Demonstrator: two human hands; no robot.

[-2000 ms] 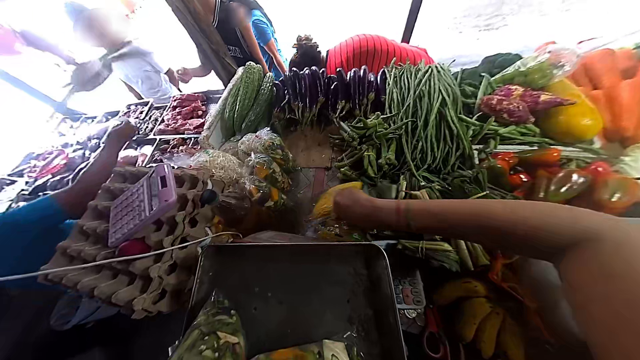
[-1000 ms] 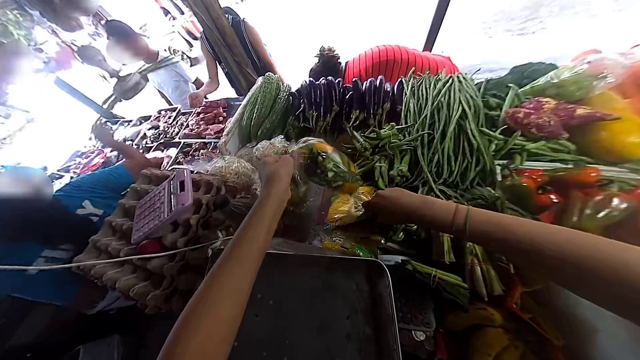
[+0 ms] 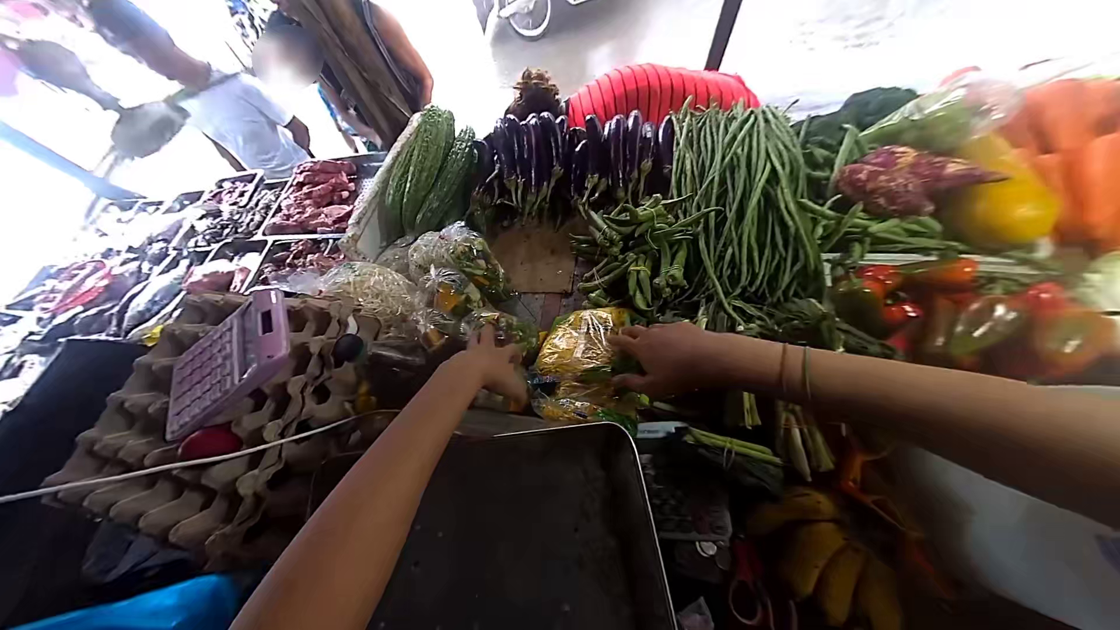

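Note:
My left hand (image 3: 494,367) rests at the near edge of a pile of plastic bags of mixed cut vegetables (image 3: 459,271); its fingers are spread, and whether it grips a bag cannot be told. To its right lies a clear bag of yellow cut vegetable (image 3: 579,341), probably squash. My right hand (image 3: 661,354) touches that bag's right side with fingers apart. Another bag with yellow pieces (image 3: 569,402) lies just below. Nearest me is a dark metal tray (image 3: 525,525), its far rim below both hands.
Egg cartons (image 3: 289,394) hold a pink calculator (image 3: 229,363) on the left, with a white cord across them. Bitter melons (image 3: 429,171), eggplants (image 3: 542,162), green chillies (image 3: 643,254) and long beans (image 3: 744,210) stand behind. Bananas (image 3: 822,551) lie low right. People stand beyond the stall.
My left hand has come down from the upper part of the bag pile to its near edge. The bags of greens seen in the tray two seconds ago no longer show there.

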